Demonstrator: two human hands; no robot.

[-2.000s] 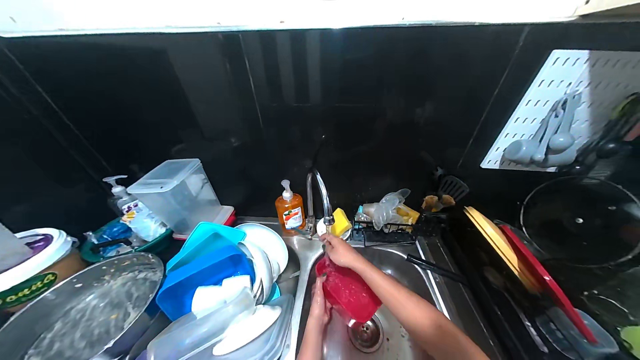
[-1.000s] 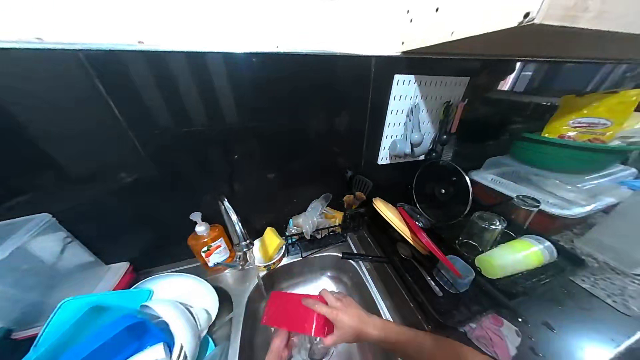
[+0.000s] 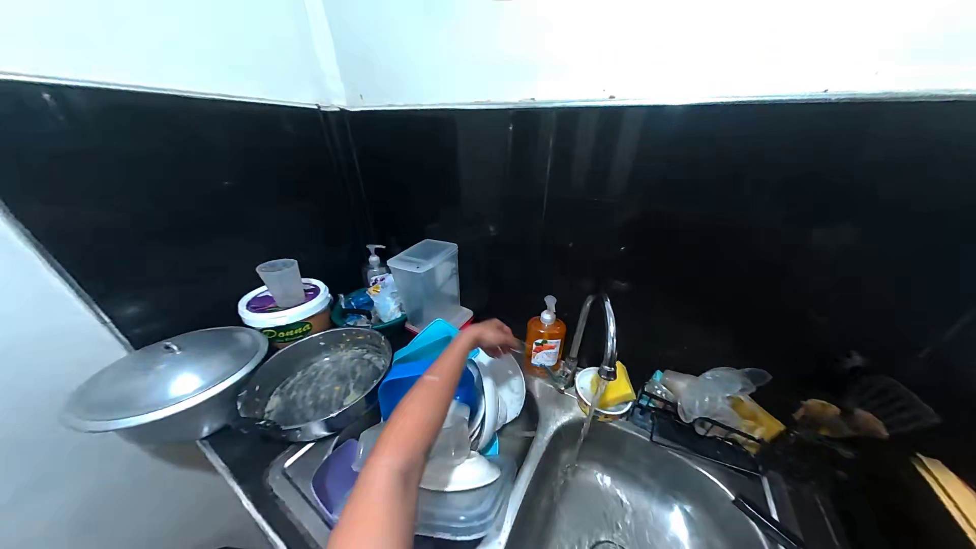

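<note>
My left hand point(image 3: 492, 336) is over the dish pile at the left of the sink, beside an orange pump bottle of soap point(image 3: 546, 341). Its fingers are blurred; something thin shows at their tips, and I cannot tell whether they hold it. Beneath and near it are a blue plastic container point(image 3: 404, 383), white plates point(image 3: 507, 385) and clear plastic containers point(image 3: 457, 512). Water runs from the curved metal faucet point(image 3: 608, 335) into the steel sink point(image 3: 648, 496). A yellow sponge point(image 3: 619, 387) sits in a small tub point(image 3: 585, 389). My right hand is out of view.
Left stand a lidded metal pot point(image 3: 171, 377), a large metal pan point(image 3: 324, 381), a tub with a purple-and-white lid point(image 3: 313, 309) and a tall clear container point(image 3: 427, 282). A black wire rack point(image 3: 690, 427) holds plastic bags behind the sink; a black handle point(image 3: 766, 522) crosses its right edge.
The view has swung left. Both hands were at the red container over the sink; now my left hand is over the dishes and the red container is not seen in my hand.
</note>
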